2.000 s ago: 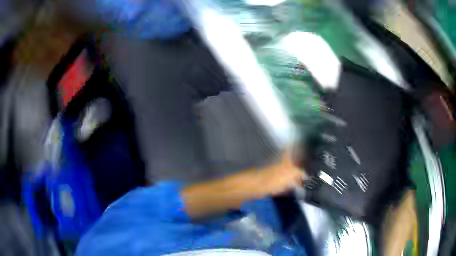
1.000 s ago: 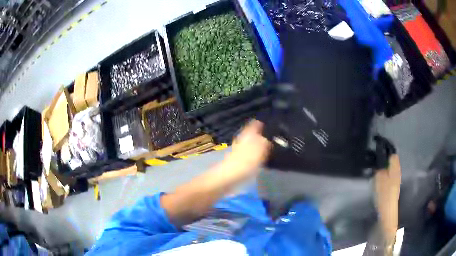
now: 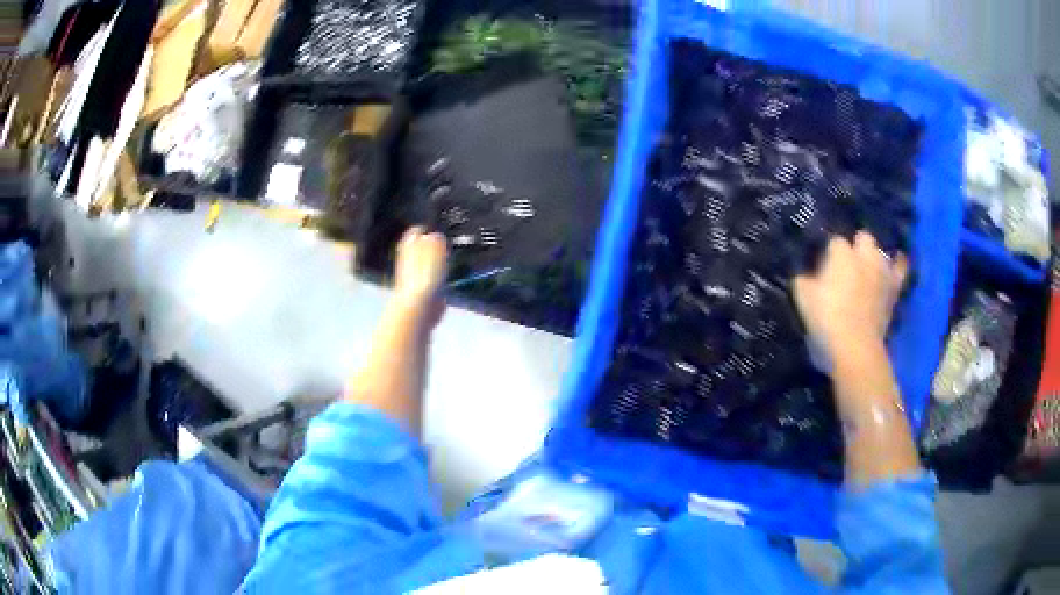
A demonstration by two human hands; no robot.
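A blue crate stands in front of me, filled with a heap of small black components with silver leads. My right hand is inside the crate at its right side, its fingertips down among the components and hidden. My left hand is closed on the near left edge of a black parts bin, left of the crate. A few black components with silver leads lie in the bin. The bin's outline is blurred.
Green components show behind the black bin. Bins with silver parts and cardboard pieces stand at the upper left. Another bin with pale parts is right of the crate. A blue-clothed person is at the left edge.
The view has turned, so the blue crate is now close in front. The black bin has moved left of it. My right hand has let go of the bin and is in the crate.
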